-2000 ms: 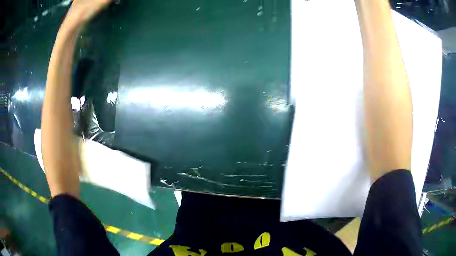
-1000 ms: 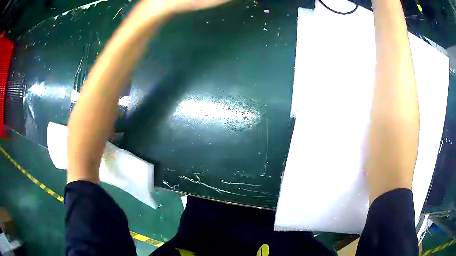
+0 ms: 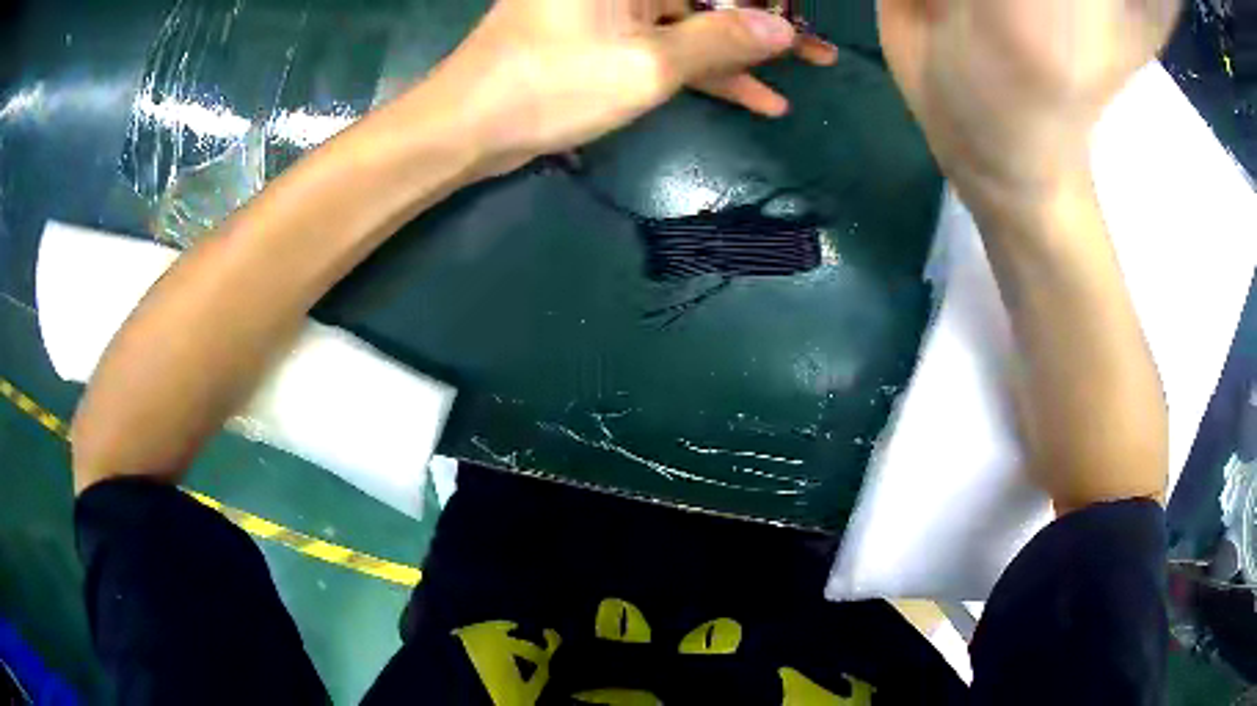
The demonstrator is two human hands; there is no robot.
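A black bundled DC cord lies on the dark green bench mat in front of me, tied round the middle with thin black tails sticking out. A thin cord runs from its left end up toward my left hand. My left hand is at the top edge, palm down, fingers pointing right; small dark and reddish bits show by its fingertips, but its grip is unclear. My right hand is blurred and cut off by the top edge, its fingers out of view. What it holds is hidden.
White foam sheets lie at the right under my right forearm. A white foam pad lies at the left bench edge, partly under my left forearm. Clear tape patches are on the mat at the upper left. Yellow-black floor tape shows below the bench.
The cord bundle now lies on the mat, where none showed before. My left hand has come into view from the top edge and moved right. My right hand has come lower into view.
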